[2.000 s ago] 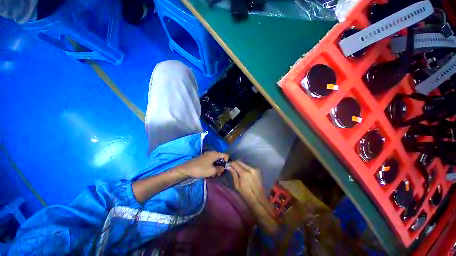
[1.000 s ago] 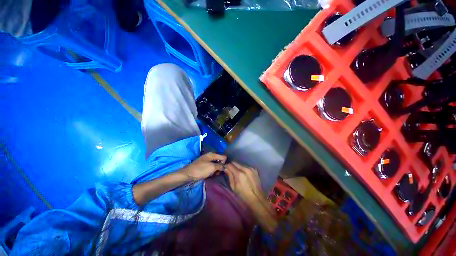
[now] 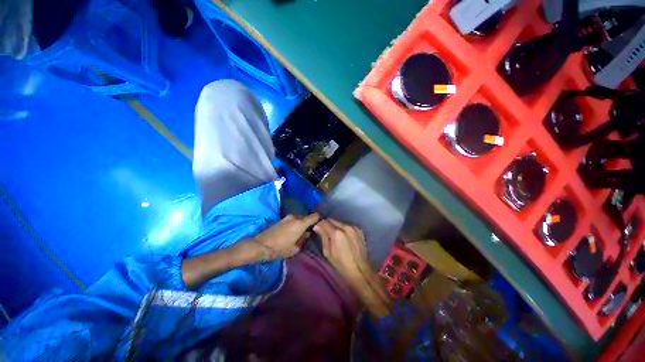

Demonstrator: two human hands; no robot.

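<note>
My left hand [image 3: 290, 237] and my right hand [image 3: 344, 247] are bare and meet at the fingertips over my lap. The fingers of both are curled and pinched together. A small dark part is between them, mostly hidden by the fingers; it is too small to name. The right fingertips touch or nearly touch the left ones, and I cannot tell whether they grip the part.
A red compartment tray [image 3: 431, 145] lies on the green bench [image 3: 311, 46] at the right. It holds round watch heads [image 3: 426, 81], dark straps and pale straps [image 3: 626, 60]. Blue stools [image 3: 134, 63] stand at upper left. A smaller red tray [image 3: 403, 272] and cardboard [image 3: 442, 258] are below the bench.
The dark object seen in my left hand two seconds ago is now mostly covered by fingers. The hands stay together over the lap. The view has shifted, so the bags have left the top edge.
</note>
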